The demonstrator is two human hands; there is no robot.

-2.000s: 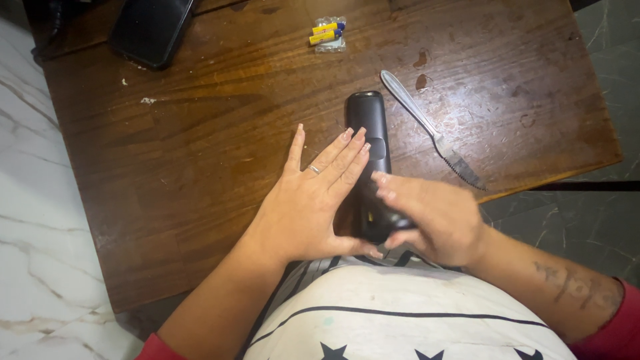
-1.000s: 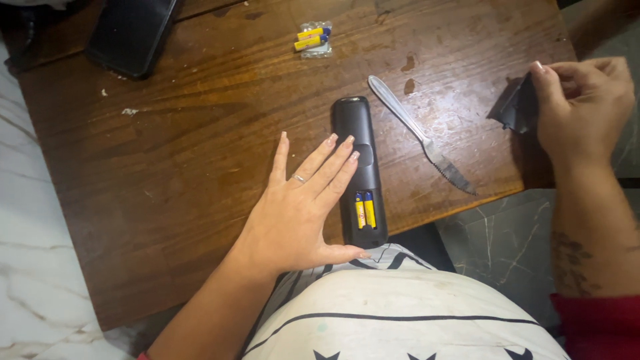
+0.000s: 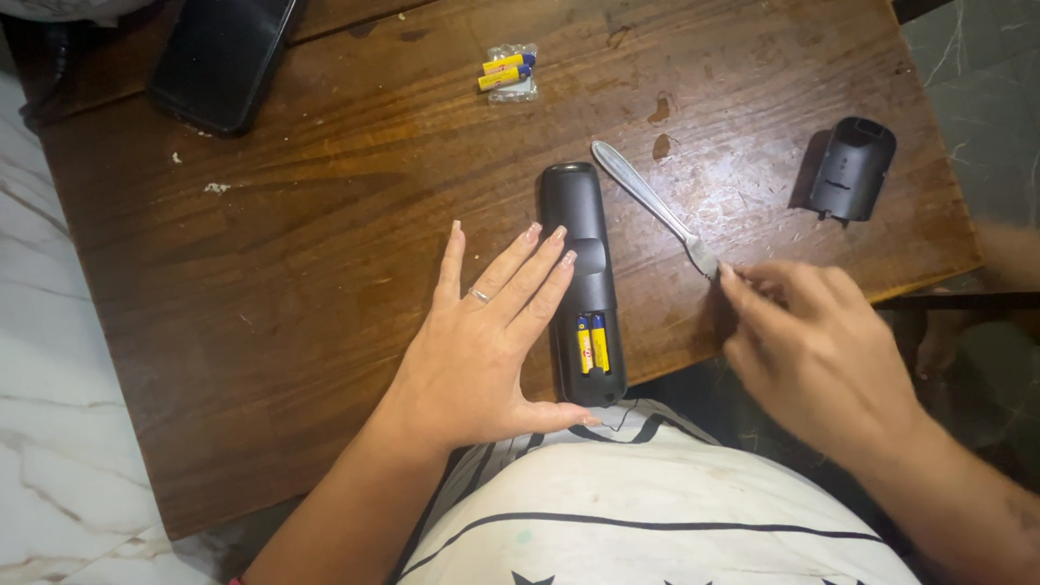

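Observation:
A black remote control (image 3: 578,211) lies back up at the table's front edge, its battery compartment uncovered with two yellow-and-blue batteries (image 3: 592,344) inside. My left hand (image 3: 496,349) rests spread against the remote, fingertips on its left side and thumb at its lower end. The fingers of my right hand (image 3: 812,349) are at the blade tip of a metal table knife (image 3: 650,195); whether they grip it is unclear. The remote's black battery cover (image 3: 853,169) lies on the table at the right. Two more batteries (image 3: 505,71) lie on clear plastic packaging at the back.
A black smartphone (image 3: 223,61) lies at the back left of the wooden table (image 3: 268,325), near a dark cable (image 3: 57,73). Small white crumbs (image 3: 216,188) and wet spots (image 3: 662,146) mark the tabletop. Part of another person's limb (image 3: 1007,253) shows beyond the right edge.
The battery cover came off the remote and was carried right in my right hand; now it lies let go on the table. My right hand has moved back left to the knife's blade tip.

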